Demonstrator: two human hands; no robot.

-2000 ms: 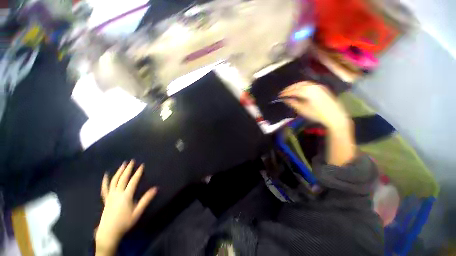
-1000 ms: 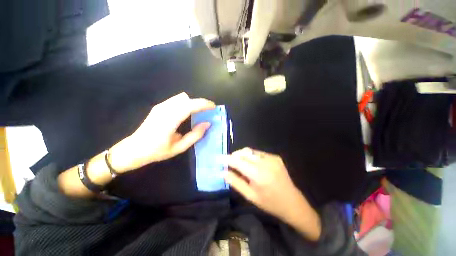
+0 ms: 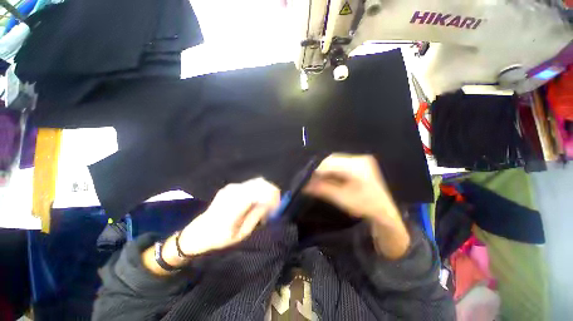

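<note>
A large black garment panel [image 3: 239, 125] lies across the machine table, with a small pale mark or slit near its middle. My left hand [image 3: 245, 207] and my right hand [image 3: 345, 185] are close together over the panel's near edge, above my lap. Between them they hold a small dark piece [image 3: 301, 182], tilted, with a bit of blue showing by my left fingertips. Both hands are blurred, so the piece's exact shape and how the fingers grip it are unclear.
The HIKARI sewing machine head [image 3: 440, 31] stands at the back, its presser foot [image 3: 304, 80] above the panel. Red-handled scissors [image 3: 422, 114] and stacked black pieces [image 3: 474, 128] lie right. Yellow tape [image 3: 47, 175] runs down the left. Blue crates and cloth are below the table.
The blue piece that lay flat on the panel under both hands is no longer there. My hands are now raised nearer my body, holding a dark piece with blue showing. The view has shifted.
</note>
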